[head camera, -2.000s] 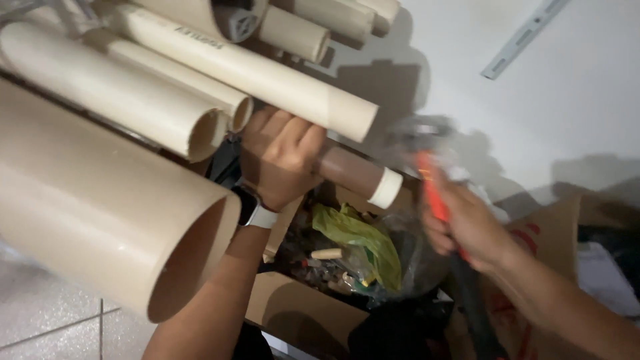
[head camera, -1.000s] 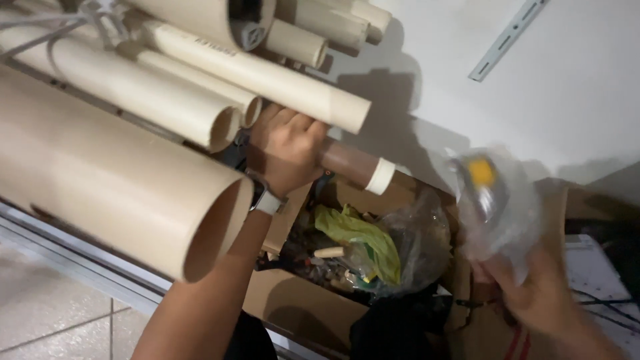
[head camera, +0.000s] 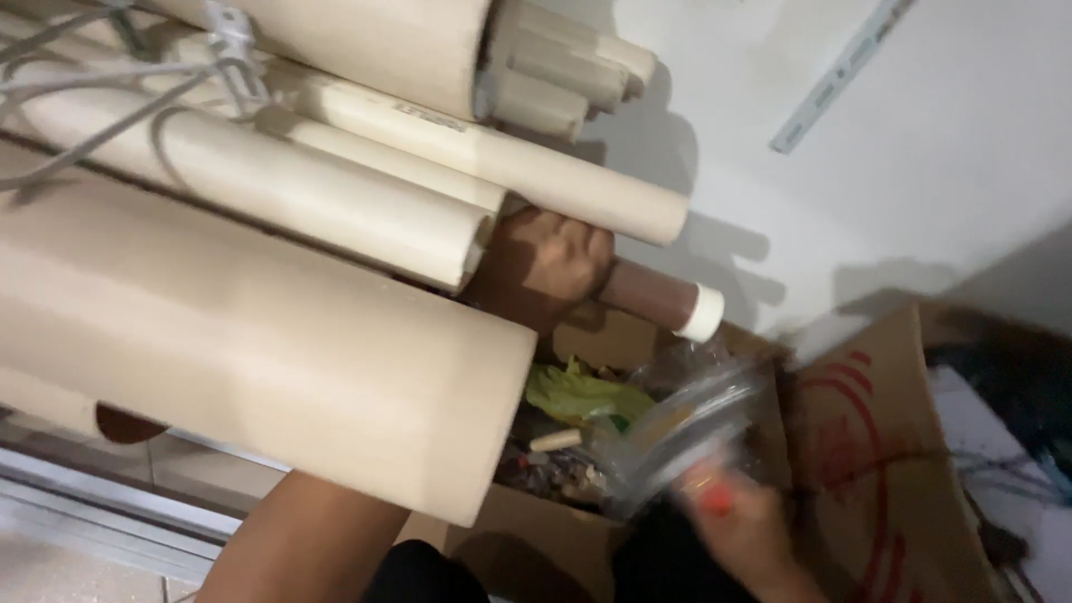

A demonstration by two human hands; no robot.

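Observation:
My left hand [head camera: 548, 264] is closed around a brown pipe [head camera: 649, 293] with a cream-coloured end [head camera: 702, 313], just under the cream plastic pipes [head camera: 586, 180]. Lower right, my right hand [head camera: 741, 519] is blurred, its fingers closed on a red-orange part of a tool [head camera: 717, 497]. Blurred clear plastic [head camera: 687, 427] shows at the tool's far end, over an open cardboard box [head camera: 536, 532]. What kind of tool it is cannot be told now. A yellow-green plastic bag [head camera: 586, 394] and small mixed items lie in the box.
A large beige pipe [head camera: 276, 335] spans the left foreground, over my left forearm. Grey cords [head camera: 109, 138] and a metal bracket [head camera: 234, 50] are among the pipes. A second cardboard box [head camera: 854, 452] with red print stands at the right. A slotted metal rail [head camera: 837, 79] is on the white wall.
My right hand has moved down and left from its raised place at the right, with the tool and clear plastic. My left hand keeps its hold on the brown pipe. The view has shifted.

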